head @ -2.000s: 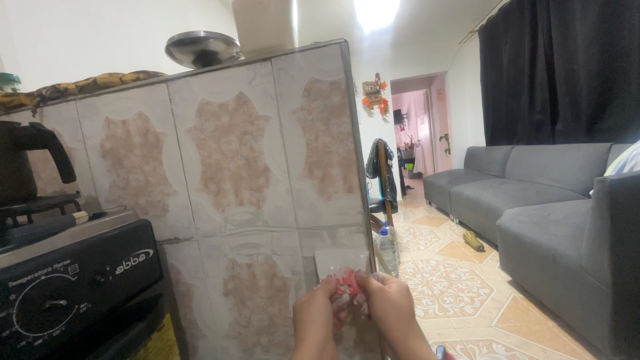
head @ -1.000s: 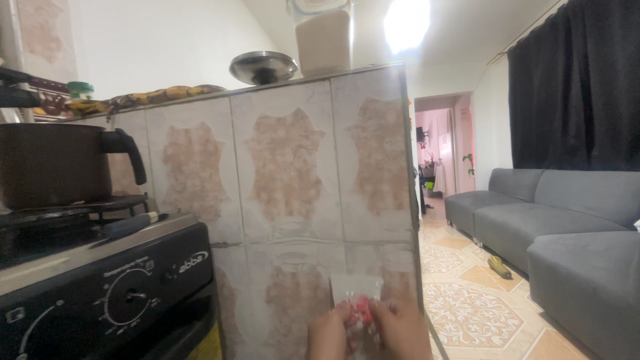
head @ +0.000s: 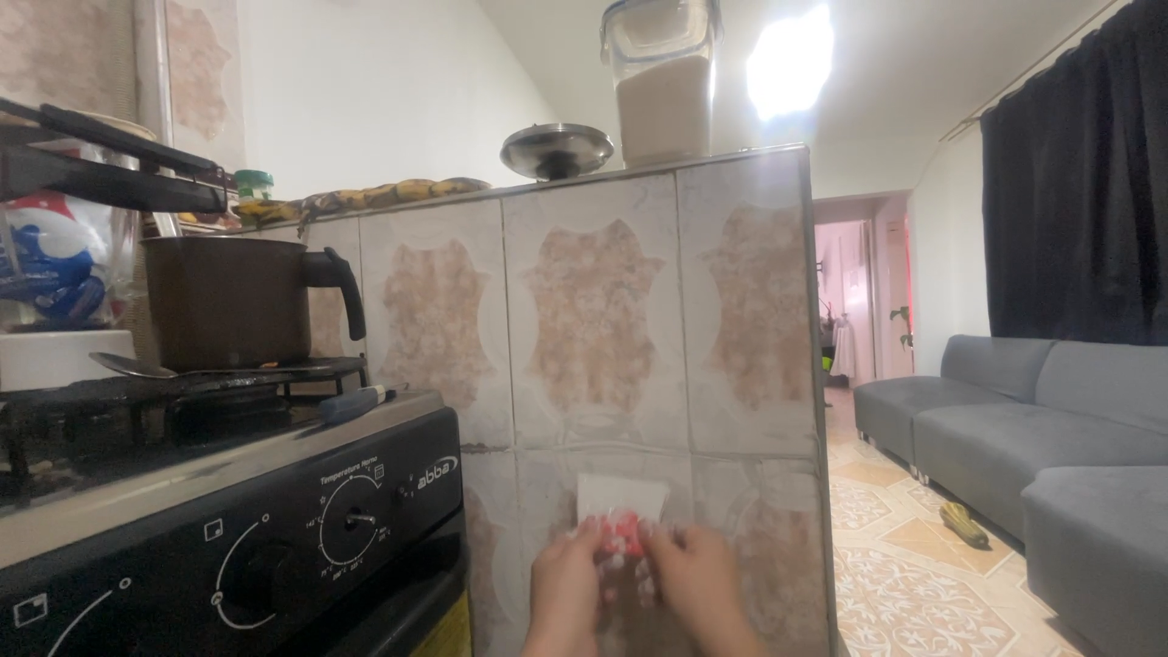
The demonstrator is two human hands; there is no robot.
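Observation:
My left hand (head: pixel 568 584) and my right hand (head: pixel 698 584) are raised side by side at the lower middle, in front of the tiled half wall. Between them they pinch a small clear plastic bag (head: pixel 625 497) with red and white contents; blur hides what these are. The fingertips of both hands close on the bag's sides. To the left of my hands stands the black stove (head: pixel 365 520) with its knobs.
A dark saucepan (head: pixel 228 301), a spoon (head: pixel 132 367) and a blue-handled utensil (head: pixel 351 403) rest on the stove. Ripe bananas (head: pixel 392 193), a metal lid (head: pixel 557 151) and a lidded container (head: pixel 666 105) line the wall's top. A grey sofa (head: pixel 985 429) stands right.
The view has swung left and nearer the stove, bringing more of the stove and saucepan into sight. Both hands still hold the small bag between them.

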